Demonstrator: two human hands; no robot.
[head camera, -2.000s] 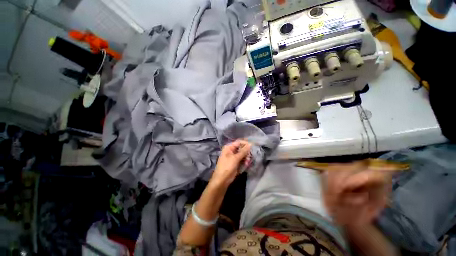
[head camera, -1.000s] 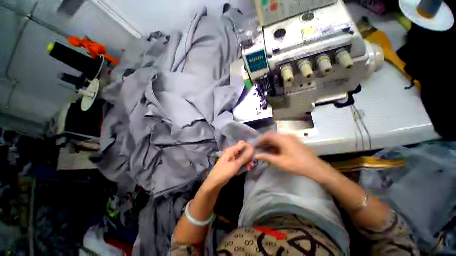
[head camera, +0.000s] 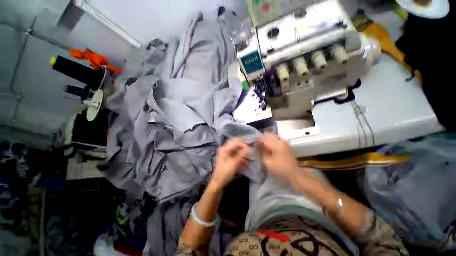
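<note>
Grey garment pieces (head camera: 175, 115) lie in a large heap left of the overlock machine (head camera: 305, 60). A part of the cloth hangs over the table's front edge above the lap. My left hand (head camera: 231, 159) pinches the edge of this cloth, with fingers bent. My right hand (head camera: 274, 155) is close beside it on the right, blurred, with its fingers at the same cloth. Whether my right hand hides a small tool cannot be told. The presser foot area (head camera: 261, 92) is above both hands, beside a green spot, with no hand at it.
A black thread cone (head camera: 77, 70) and an orange cloth tie (head camera: 95, 58) are at the left. A yellow-black striped table edge (head camera: 360, 160) runs right of my right hand. A clear plastic bag (head camera: 415, 185) and black cloth (head camera: 437, 65) are at the right.
My right hand, blurred and away at the right two seconds ago, came over to my left hand and the cloth. Since one second ago both hands have shifted only slightly.
</note>
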